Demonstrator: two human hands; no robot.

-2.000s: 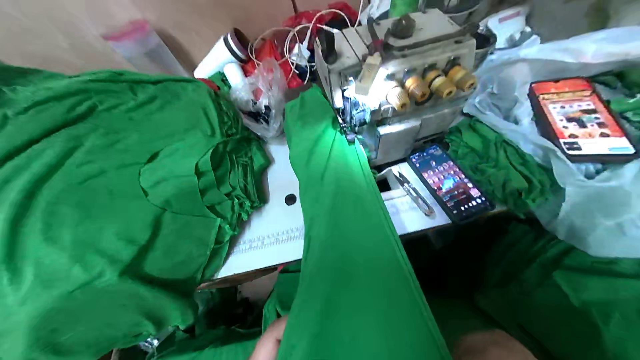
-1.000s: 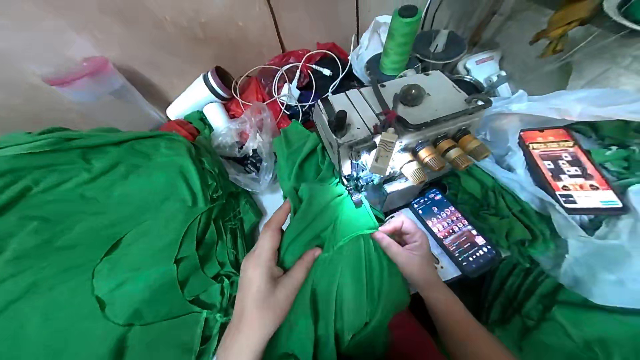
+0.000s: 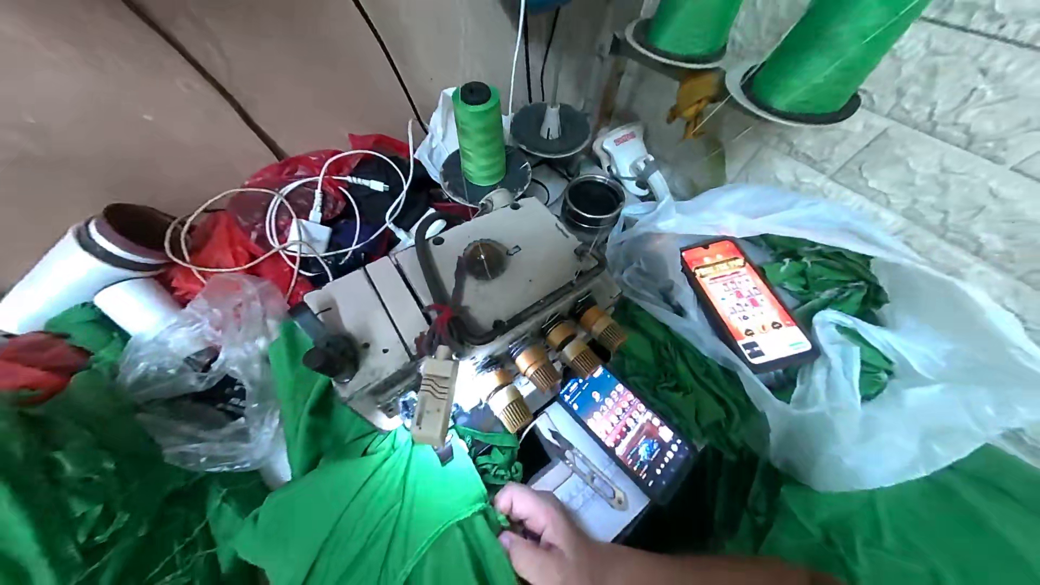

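Note:
Green fabric [image 3: 382, 512] lies under the lit needle area of a serger sewing machine [image 3: 487, 268], bunched at its front left. My right hand [image 3: 548, 532] pinches the fabric's edge between thumb and fingers, just in front of the machine. My left hand is outside the view. Gold tension knobs [image 3: 536, 366] line the machine's front, with a small clip-on lamp [image 3: 435, 398] beside them. Thread snips [image 3: 593, 475] lie on the table right of the fabric, next to a lit phone [image 3: 626, 435]. A cone of green thread [image 3: 480, 134] stands behind the machine.
A second phone [image 3: 747, 305] rests on a white plastic bag [image 3: 886, 422] holding green cloth at the right. White cables [image 3: 284, 215] lie over red bags at the back left, near a clear plastic bag [image 3: 203, 366]. Large green thread cones [image 3: 837, 57] stand at the upper right.
Both hands were on the fabric a second ago; now only my right hand shows. The long flat green panel of two seconds ago has given way to bunched fabric. The view has shifted.

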